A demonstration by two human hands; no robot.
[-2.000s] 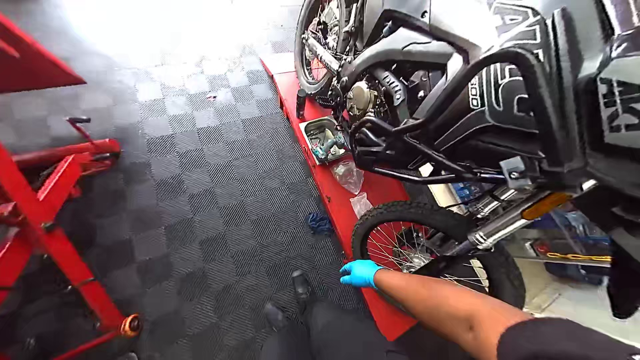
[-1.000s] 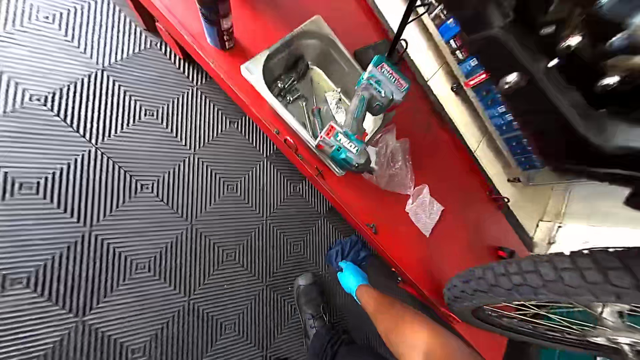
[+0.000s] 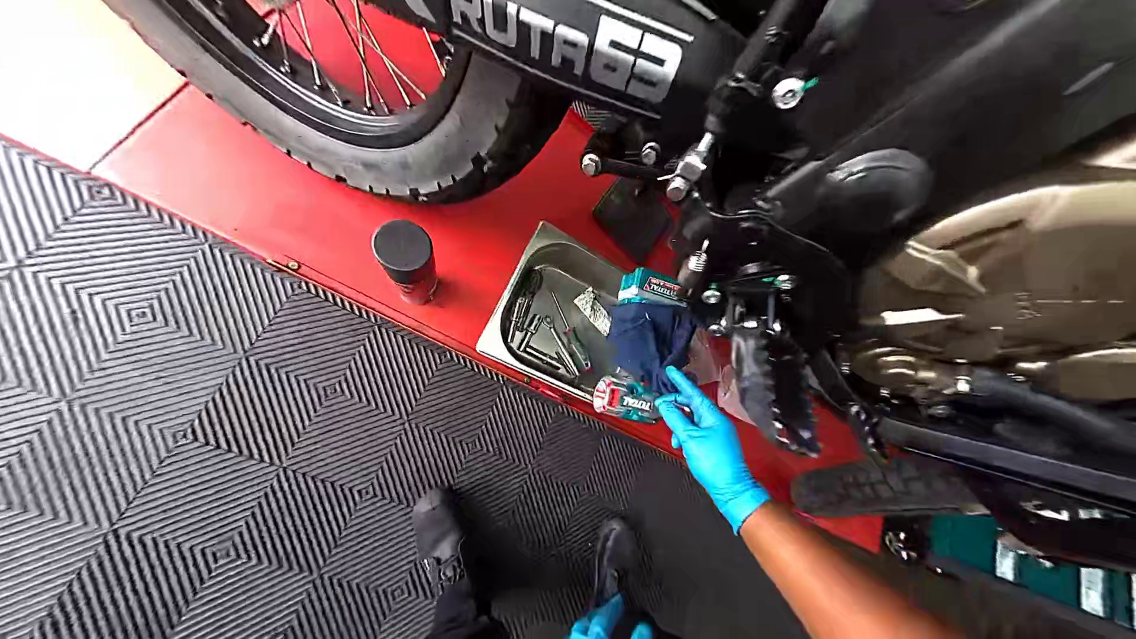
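My right hand [image 3: 708, 435], in a blue glove, reaches in from the lower right. Its fingertips are at the lower edge of a dark blue cloth [image 3: 650, 342]; whether they grip it is unclear. The cloth lies across a teal cordless power tool [image 3: 637, 404], whose battery [image 3: 652, 287] shows above it. The tool rests over the right side of a metal tray [image 3: 501, 333] holding sockets, a wrench [image 3: 561, 342] and other hand tools. My left hand [image 3: 611, 621], also gloved, shows only partly at the bottom edge, so its grip cannot be made out.
A motorcycle stands on the red lift platform [image 3: 222, 191], with its tyre [image 3: 373, 160] upper left and its footpeg [image 3: 772, 386] close right of my right hand. A black-capped can [image 3: 406, 257] stands left of the tray. My shoes are on the patterned floor tiles [image 3: 266, 399].
The blue cloth was on the floor by my right hand and now lies over the power tool. My right hand has moved to the tray, and my left hand has come into view. The view has shifted.
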